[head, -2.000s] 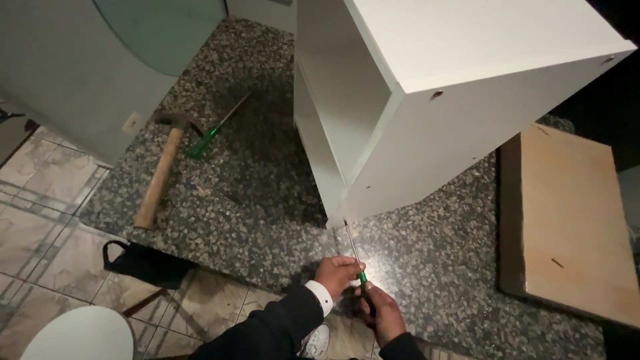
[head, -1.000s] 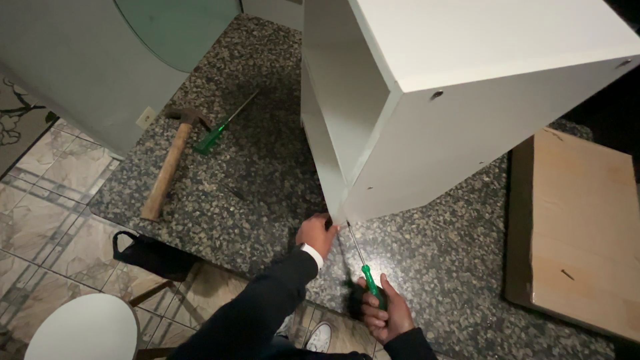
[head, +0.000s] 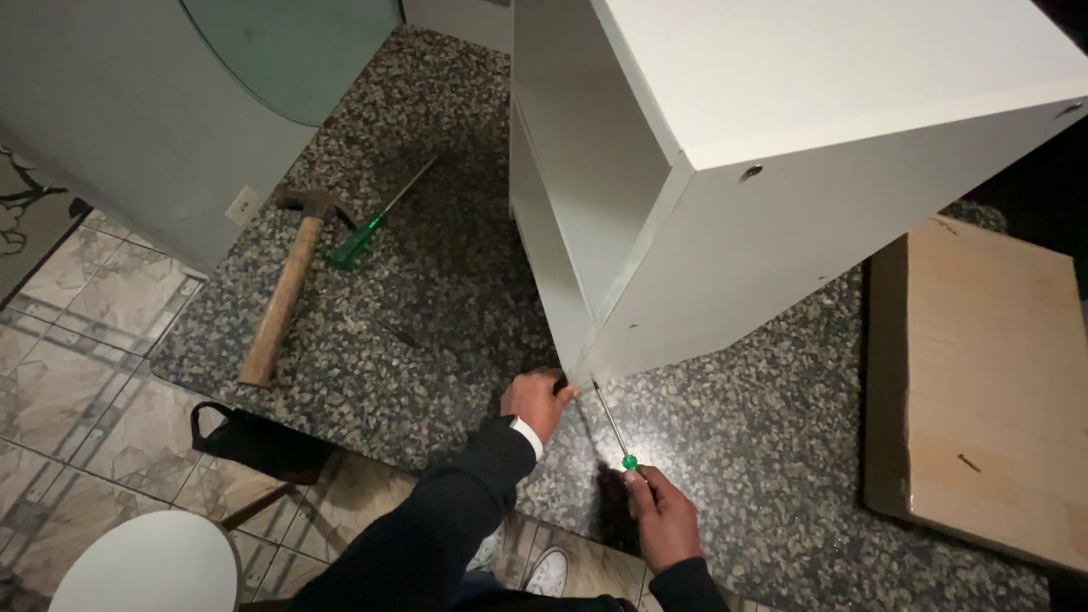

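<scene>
A white cabinet (head: 722, 246) with open compartments stands on the speckled stone countertop (head: 756, 425), one lower corner toward me. In my right hand (head: 667, 514) is a green-handled screwdriver (head: 614, 425), its tip at the side panel's bottom near that corner. My left hand (head: 535, 404) touches the same corner with its fingertips; whether it holds the panel or something small cannot be told. Dark screw heads show in the side panel, one (head: 753, 172) near the upper front corner. Left of the cabinet lie a wooden-handled claw hammer (head: 289, 285) and a second green screwdriver (head: 361, 244).
On the right a flat cardboard box (head: 994, 382) carries a loose screw (head: 968, 463). A round white stool seat (head: 149, 565) and a black bag (head: 263, 442) are below the counter's front edge. A wall socket (head: 243, 205) is at the left.
My left hand has moved from the screwdriver's shaft up to the cabinet's lower corner. The right hand stays on the handle, its grip shifted toward the handle's end.
</scene>
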